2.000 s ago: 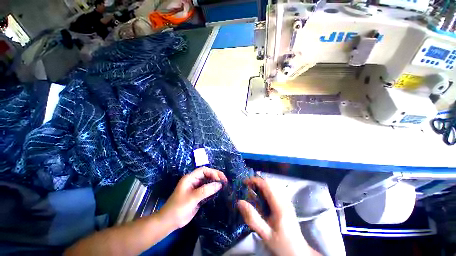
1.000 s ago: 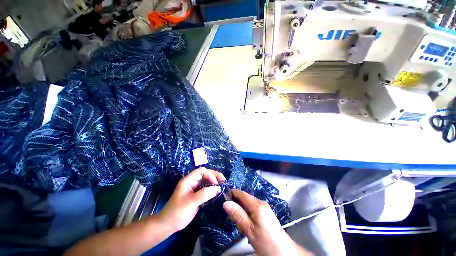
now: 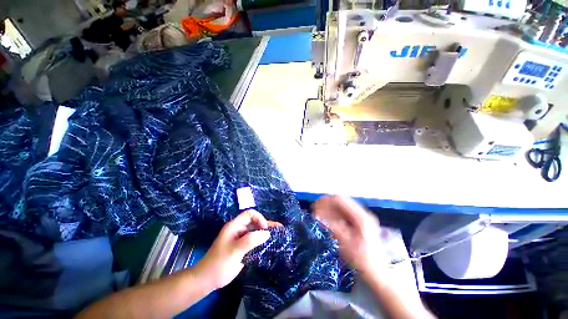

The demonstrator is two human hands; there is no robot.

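The dark navy garment [image 3: 180, 146] with pale broken lines lies heaped from the left surface down over the lap. My left hand [image 3: 240, 244] pinches the garment's edge between thumb and fingertips, just below a small white label [image 3: 246, 198]. My right hand [image 3: 345, 225] is blurred, raised at the right side of the cloth near the table's front edge. Its fingers look curled, and I cannot tell whether it holds anything.
A white sewing machine [image 3: 430, 59] stands on the cream table [image 3: 373, 174] with a blue edge. Black scissors [image 3: 545, 157] lie at the far right. A large white roll [image 3: 471, 249] is below the table. A white paper slip [image 3: 59, 129] lies on the heap. A person [image 3: 117, 25] is in the background.
My right hand has come away from my left fingertips, moving up and right. My left hand keeps its pinch. The cloth over the lap has shifted and bunched. The view has moved slightly.
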